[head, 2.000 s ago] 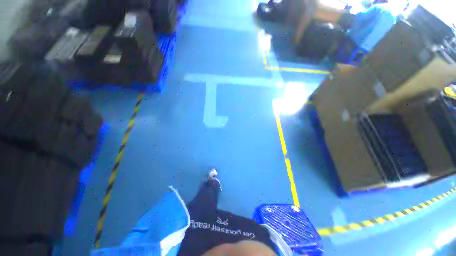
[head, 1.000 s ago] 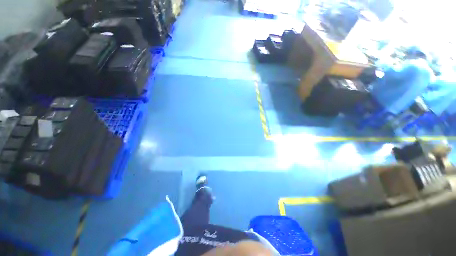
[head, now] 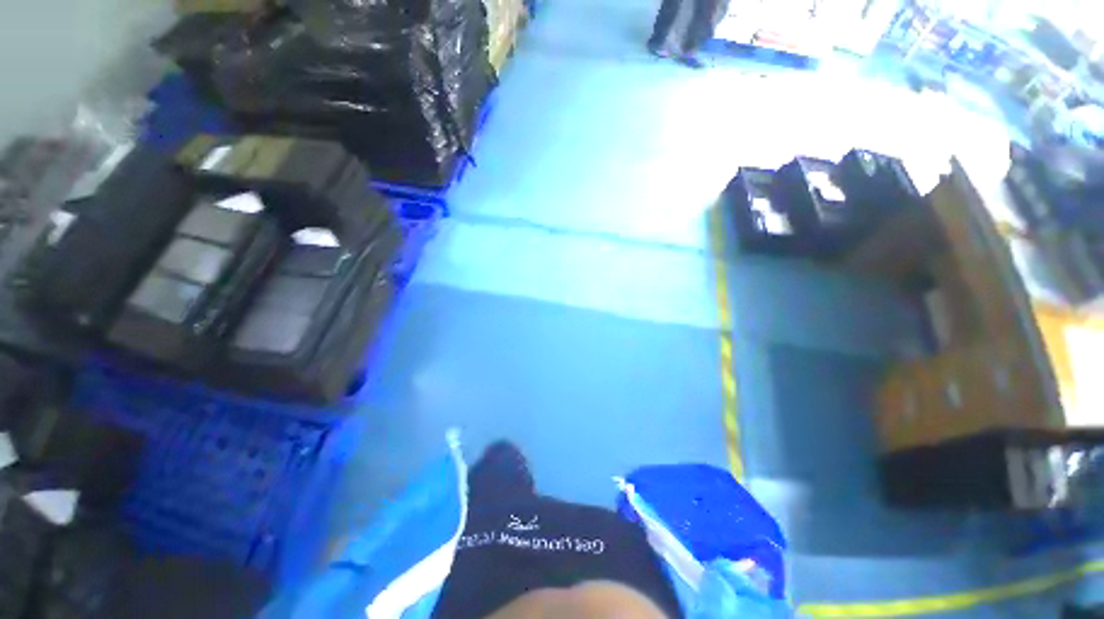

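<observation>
A bright blue plastic stool (head: 712, 518) shows at the bottom, just right of my body, with its perforated seat facing up. Part of it is covered by my light blue smock. No hand is visible on it. My left hand and my right hand are both out of the picture or hidden. My dark shirt with white lettering and the open smock fill the bottom middle.
Black stacked trays (head: 285, 296) stand on blue pallets (head: 230, 466) along the left. Black wrapped goods (head: 375, 85) stand behind them. Black boxes (head: 823, 200) and a wooden bench (head: 962, 375) are on the right. Yellow-black tape (head: 728, 375) edges the blue aisle. A person's legs (head: 688, 27) show far ahead.
The view has moved forward along the aisle. The black boxes and wooden bench are nearer, and the cartons at the lower right have left the view. The stool has stayed beside my body.
</observation>
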